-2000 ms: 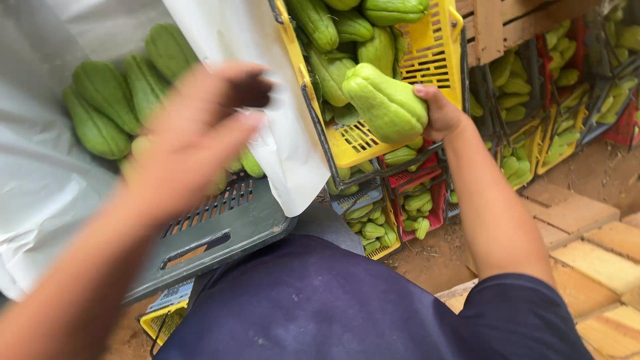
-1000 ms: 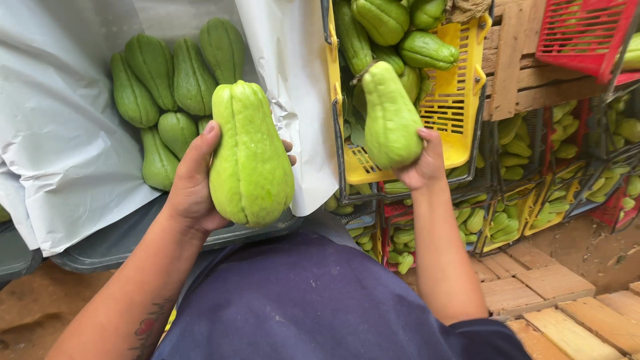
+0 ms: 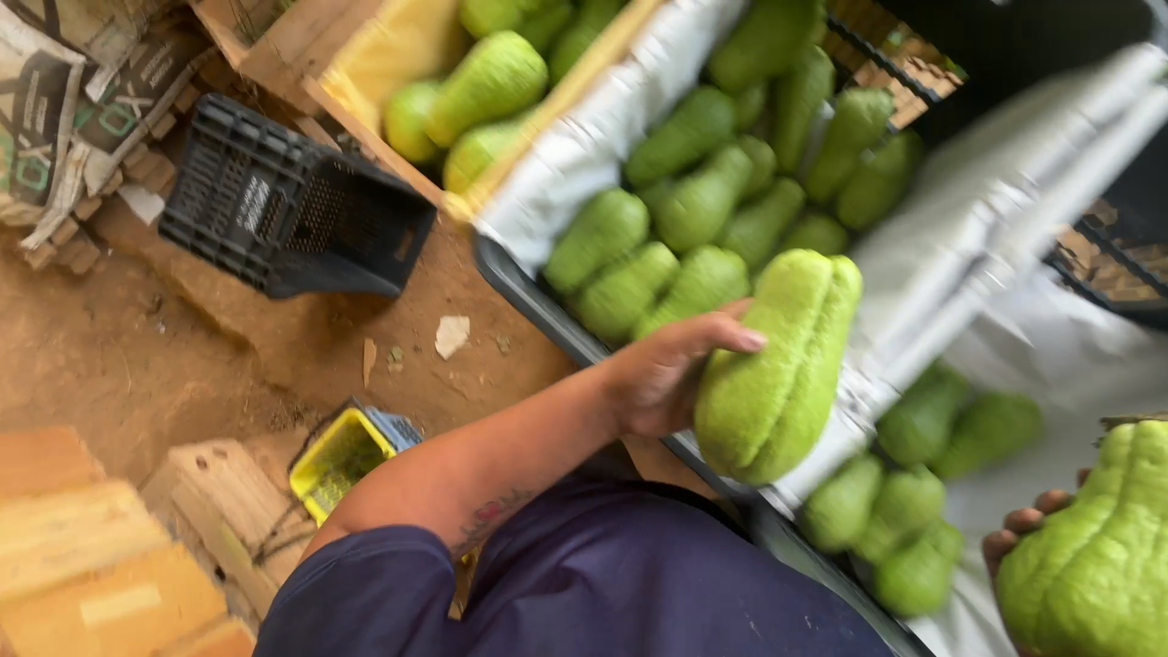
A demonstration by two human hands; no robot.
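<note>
My left hand (image 3: 671, 374) grips a pale green chayote (image 3: 780, 370) over the rim between two crates lined with white plastic. At the right edge, my right hand (image 3: 1022, 529) holds another chayote (image 3: 1090, 547), larger in view and cut off by the frame; only a few of its fingers show. Beyond my left hand, several darker chayotes (image 3: 703, 196) lie in the lined crate. Several more chayotes (image 3: 912, 493) rest on white plastic in the nearer crate, between my two hands.
A wooden box (image 3: 365, 119) with yellow lining and chayotes adjoins the lined crate. On the dirt floor lies a black plastic crate (image 3: 292, 201) on its side. A yellow crate (image 3: 338, 461) and wooden crates (image 3: 91, 557) stand at lower left. Paper sacks (image 3: 100, 109) lie at upper left.
The view has swung strongly to the left. Two seconds ago my left hand looked empty; one second ago each hand held a chayote, as now. My left hand is now beside the lined crates.
</note>
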